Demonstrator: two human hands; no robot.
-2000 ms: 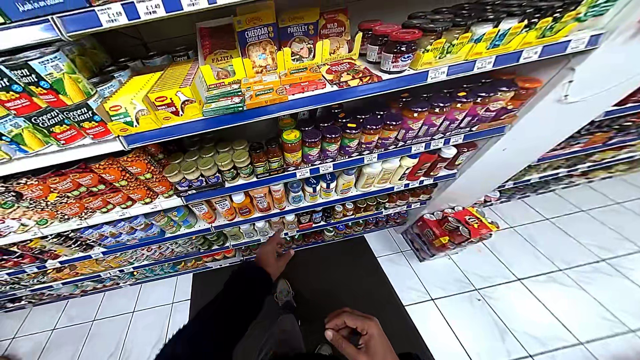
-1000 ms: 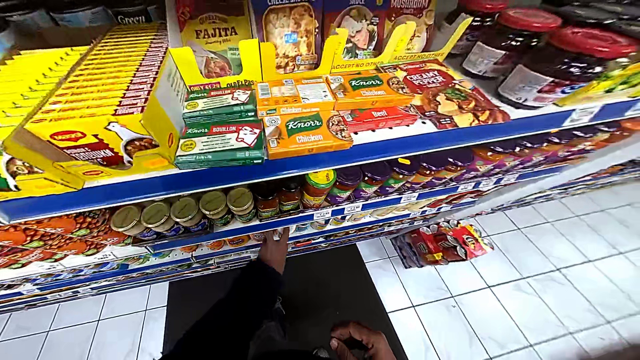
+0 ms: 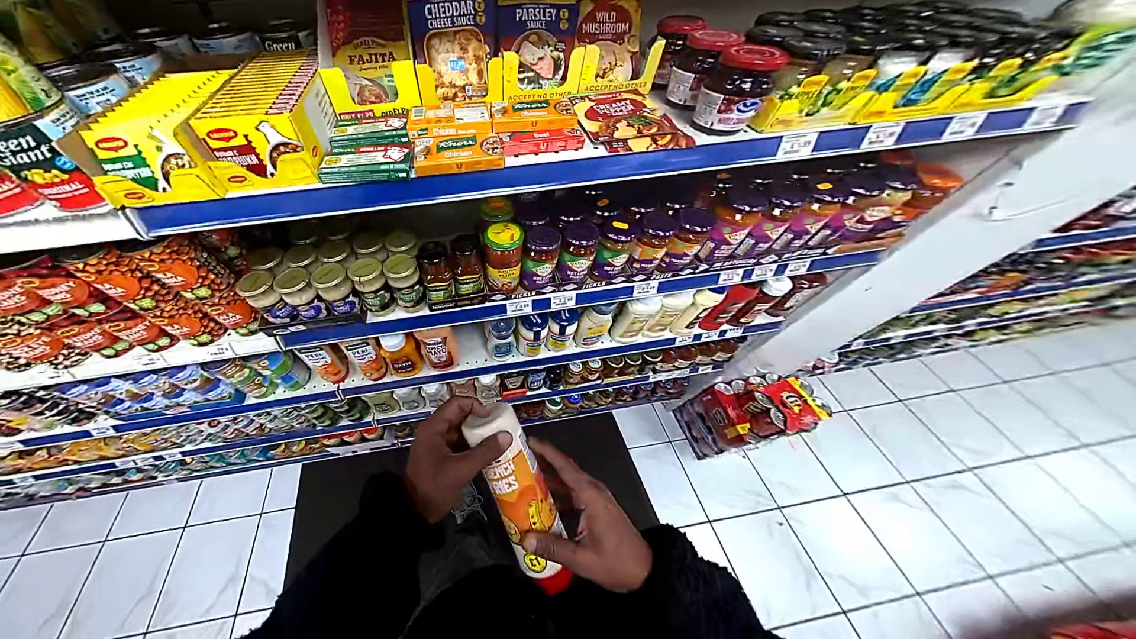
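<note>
Both hands hold one squeeze bottle of sauce (image 3: 519, 493), cream-coloured with an orange label bearing writing and a red cap at its lower end. My left hand (image 3: 451, 457) grips the pale upper end, its thumb across the front. Around the lower part is my right hand (image 3: 595, 519), thumb on the label near the cap. The bottle is tilted, its red end toward me. Just beyond the hands, small jars and bottles (image 3: 435, 395) line a low shelf. Orange-labelled sauce bottles (image 3: 364, 358) stand on the shelf above that.
Shelves rise ahead, with a blue shelf edge (image 3: 532, 180) below seasoning packets (image 3: 257, 133) and red-lidded jars (image 3: 737, 89). Purple-lidded jars (image 3: 652, 241) stand lower. A pack of cans (image 3: 754, 410) rests on the tiled floor at right, beside a white upright (image 3: 923, 240). A dark mat (image 3: 337, 506) lies below me.
My left hand has come back from the low shelf and now has the sauce bottle. My right hand has moved up onto the bottle too. The view has shifted back from the upper shelf.
</note>
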